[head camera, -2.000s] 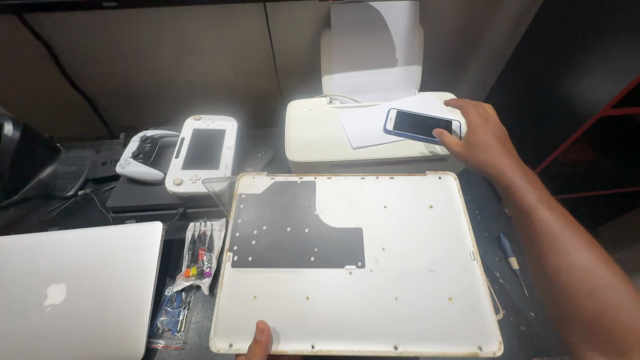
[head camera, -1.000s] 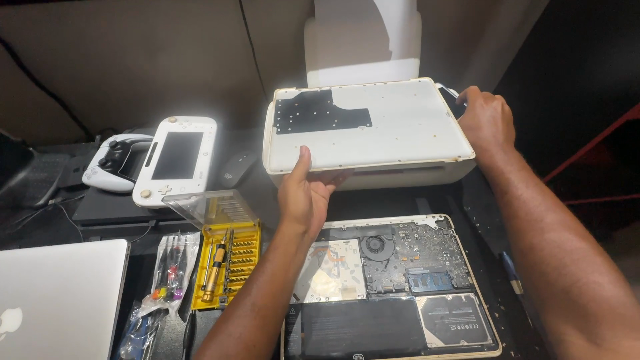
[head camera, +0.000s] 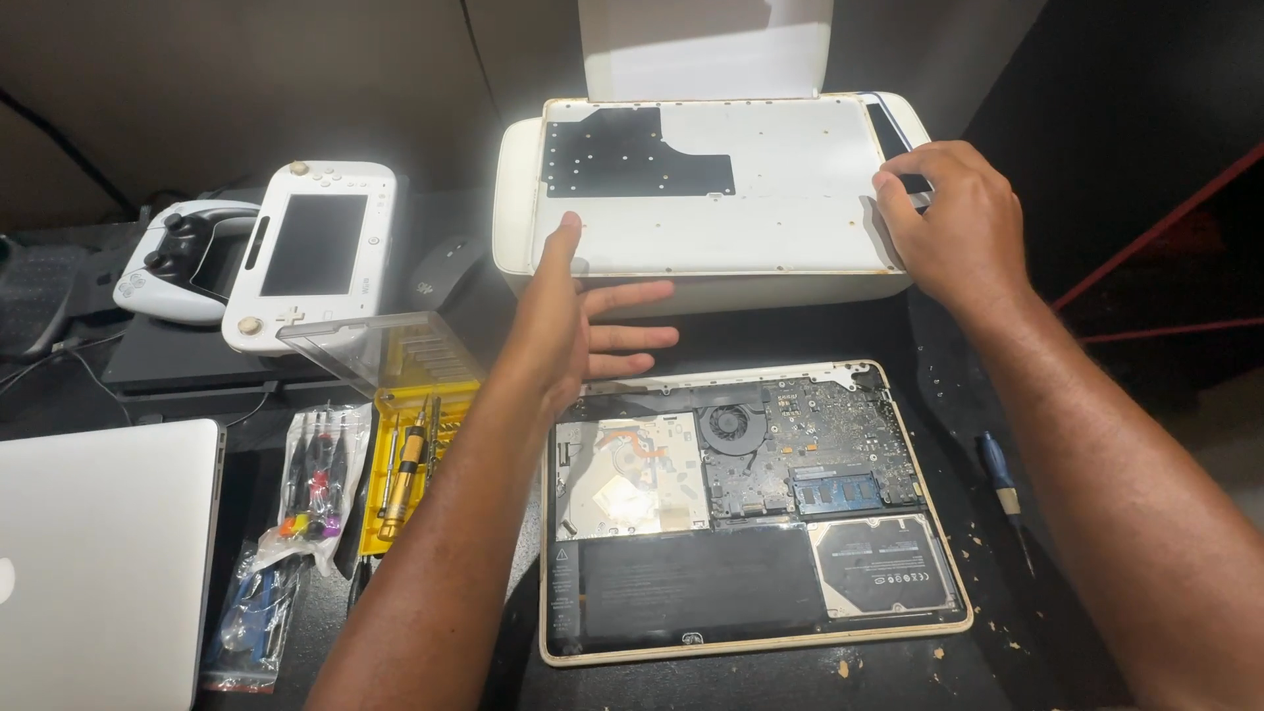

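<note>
The white laptop bottom cover [head camera: 790, 217] lies inner side up on a white printer [head camera: 513, 197]. My left hand [head camera: 592, 306] has its fingers spread at the cover's front left edge, the thumb over the rim, without gripping it. With my right hand [head camera: 948, 217] I pinch at the cover's right edge and the smartphone [head camera: 889, 126], which is partly under the fingers; whether I grip the phone or the cover is unclear. Below, the opened laptop base [head camera: 755, 523] shows its fan [head camera: 732, 427], battery [head camera: 701, 583], hard drive [head camera: 884, 565] and memory module [head camera: 834, 491].
A blue-handled screwdriver [head camera: 997, 474] lies right of the base, near small crumbs. On the left are a yellow screwdriver kit [head camera: 370, 528], bagged tools [head camera: 321, 474], a silver laptop [head camera: 109, 553], a white tablet-style game controller [head camera: 370, 247], a gamepad [head camera: 178, 262] and a mouse [head camera: 441, 272].
The cover has moved from over the laptop base onto the printer, uncovering the components. My left hand has opened away from the cover's front edge since one second ago.
</note>
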